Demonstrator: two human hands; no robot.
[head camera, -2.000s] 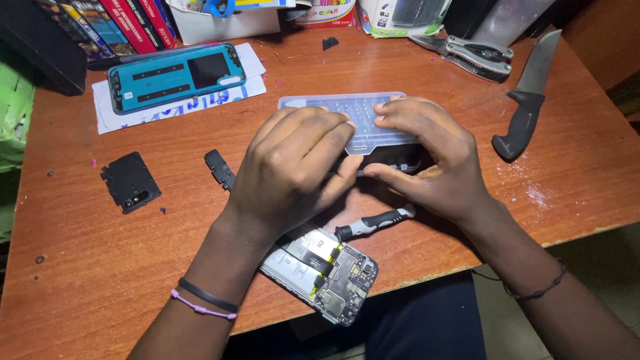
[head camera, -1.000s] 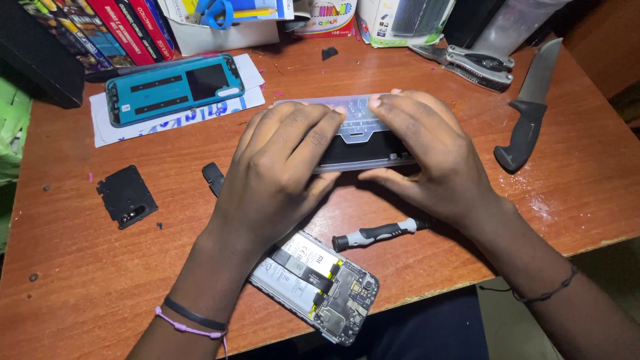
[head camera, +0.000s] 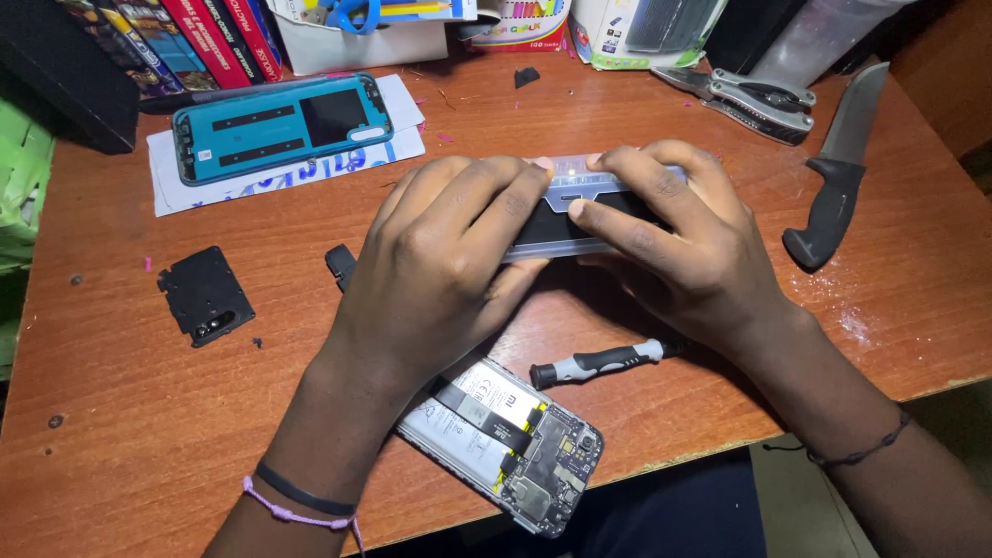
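Observation:
Both my left hand (head camera: 449, 256) and my right hand (head camera: 682, 225) grip a translucent plastic case (head camera: 554, 249) with a black inside, one at each end. My right index fingertip touches the tab on its clear lid. Below lies an opened smartphone (head camera: 504, 442), its battery and circuit board showing, partly under my left wrist. A grey and black precision screwdriver (head camera: 601, 364) rests between the phone and my right hand. Left of my left hand are a black phone cover plate (head camera: 205, 294) and a small black part (head camera: 339, 263), partly hidden by the hand.
At the back left a teal phone back cover (head camera: 271, 128) lies on paper (head camera: 287, 182) bearing writing. A multi-tool (head camera: 744, 101) and a black-handled knife (head camera: 833, 186) lie at the right. Books (head camera: 209, 39), a white box (head camera: 364, 46) and a chalk box (head camera: 521, 31) line the back.
The case's clear lid has shifted away from me, exposing more of the black inside. My right index finger has moved onto the lid's tab.

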